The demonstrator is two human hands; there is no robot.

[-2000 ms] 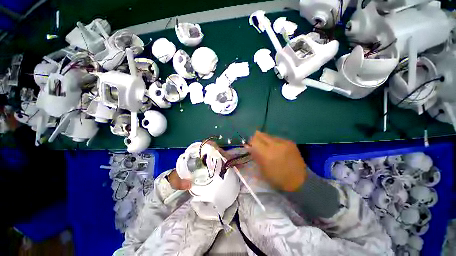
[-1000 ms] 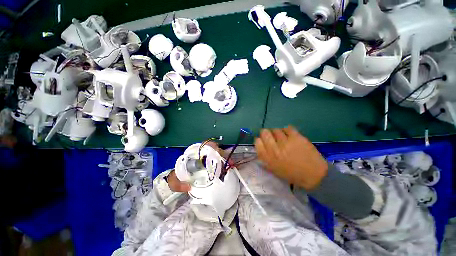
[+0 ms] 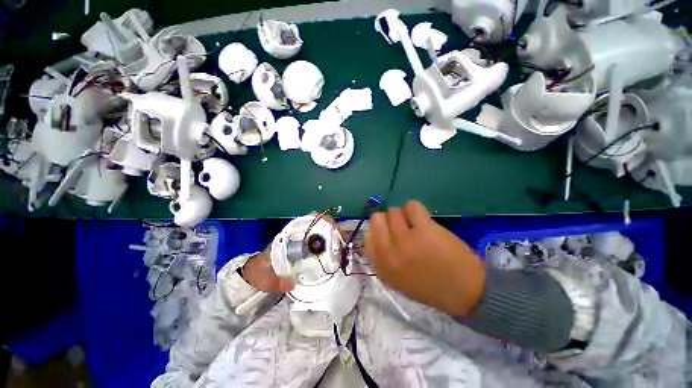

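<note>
A white camera body housing [image 3: 322,292] is held over the lap, its round open end up, with a dark round part inside. My left hand [image 3: 265,274] grips its left side. Thin wires [image 3: 347,258] come out at the housing's upper right, and one with a blue tip [image 3: 373,202] points up. My right hand [image 3: 425,261] is closed beside these wires; its fingertips are partly hidden and seem to pinch the thin red wires. A white antenna rod [image 3: 396,305] slants below my right hand.
The green bench [image 3: 288,186] holds piled camera bodies on the left [image 3: 163,130] and right [image 3: 546,102]. Loose ball shells [image 3: 303,81] and small covers [image 3: 394,86] lie mid-bench. A left blue crate [image 3: 220,246] and a right blue crate [image 3: 652,235] stand below its edge.
My right hand has moved left to the wires, fingers now curled. The housing has turned a little, so the dark round part inside shows. The view has shifted slightly.
</note>
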